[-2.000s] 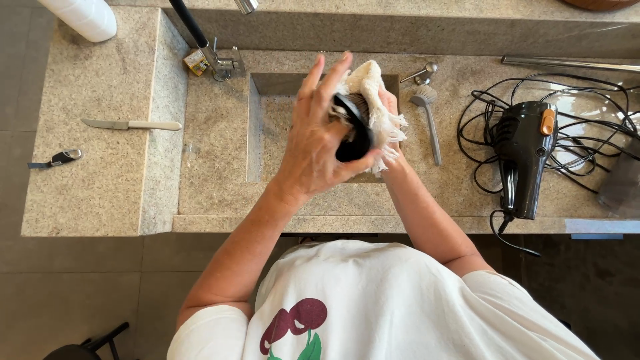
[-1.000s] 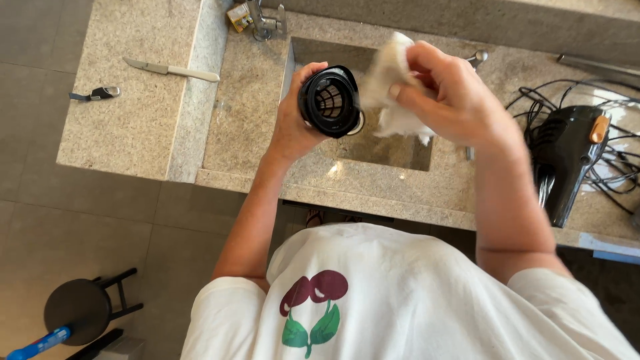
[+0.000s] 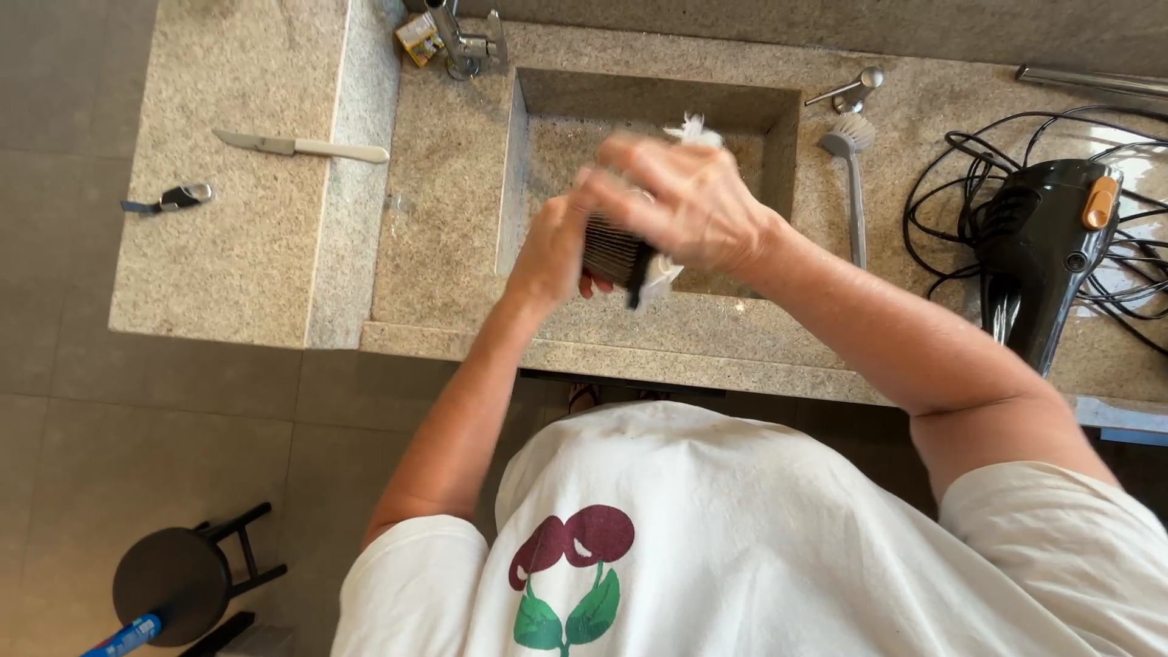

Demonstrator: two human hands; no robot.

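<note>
Over the stone sink, my left hand holds a black cylindrical part with fine ribs, tilted on its side. My right hand, blurred, is wrapped over the part's right end with a white cloth pressed there. A frayed bit of the cloth sticks out above the right hand. The part's open end and most of the cloth are hidden behind the fingers.
Left on the raised counter lie a knife and a small black strap with a clip. A faucet stands behind the sink; right are a dish brush, a black hair dryer and coiled cords. A stool stands lower left.
My right hand, apart from the black part with the cloth a second ago, is now against it. The part, whose round opening faced up, now lies tilted with its ribbed side showing.
</note>
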